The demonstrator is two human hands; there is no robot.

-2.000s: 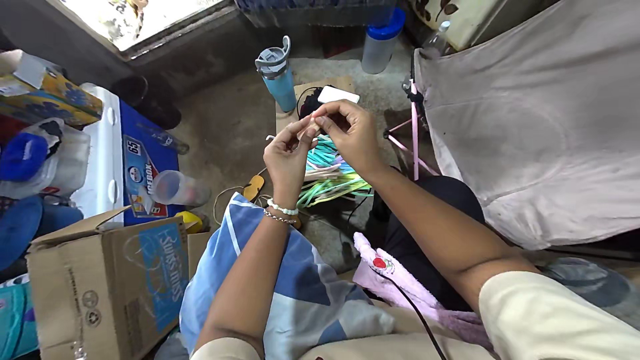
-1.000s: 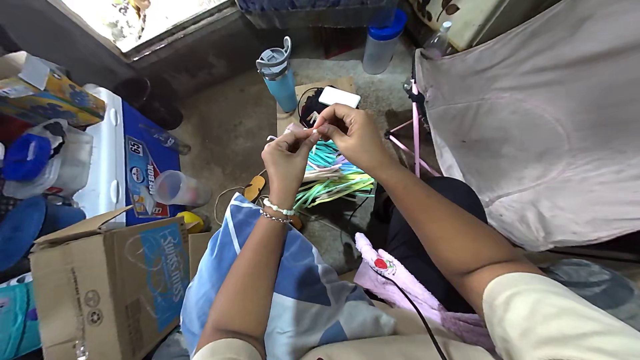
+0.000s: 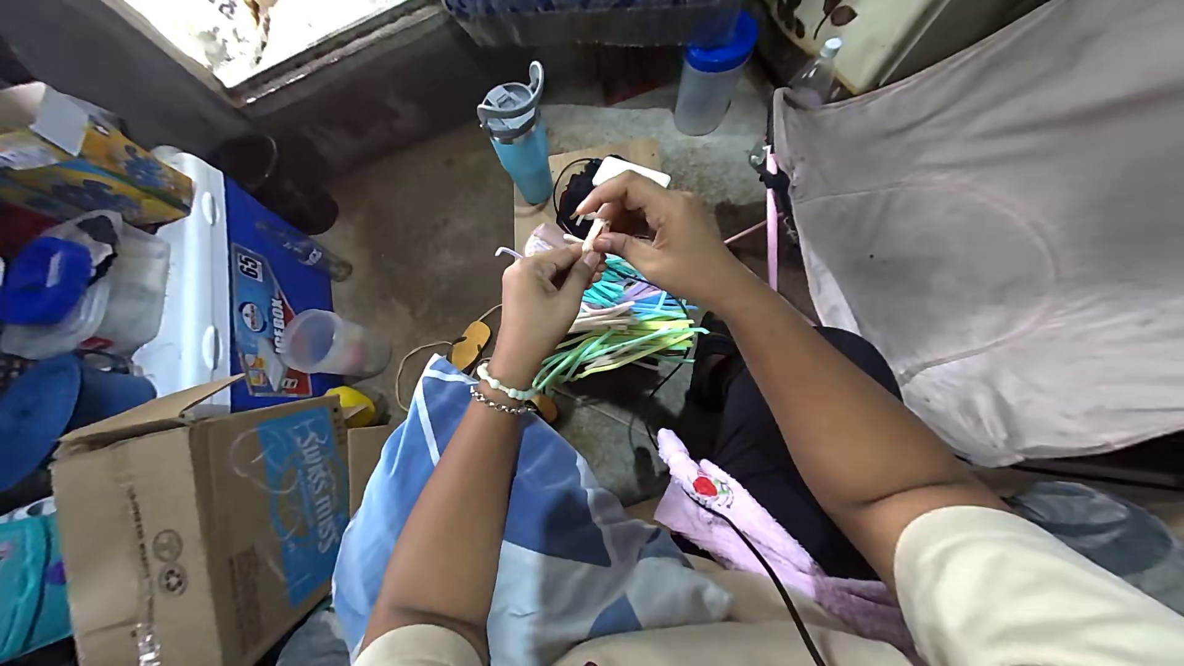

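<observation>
A small piece of pale cream strip (image 3: 594,235) is pinched upright between the fingertips of both hands. My left hand (image 3: 546,301) grips its lower end with thumb and forefinger. At its upper part, my right hand (image 3: 661,231) holds it between thumb and fingers. Below and behind the hands lies a pile of thin strips (image 3: 624,342) in green, yellow, teal, pink and lilac. A white rectangular object (image 3: 632,172) and a black cable lie on a brown board (image 3: 638,151) just beyond my right hand.
A blue tumbler (image 3: 520,153) stands behind the hands, with a blue-lidded container (image 3: 708,88) farther back. At left are a cardboard box (image 3: 139,518), a blue and white cooler (image 3: 236,231) and a clear cup (image 3: 328,342). A grey fabric chair (image 3: 971,222) fills the right. Patterned cloth (image 3: 555,518) covers my lap.
The pale piece between my fingertips shows more plainly now, with the right fingers raised and spread above it. The surroundings look the same.
</observation>
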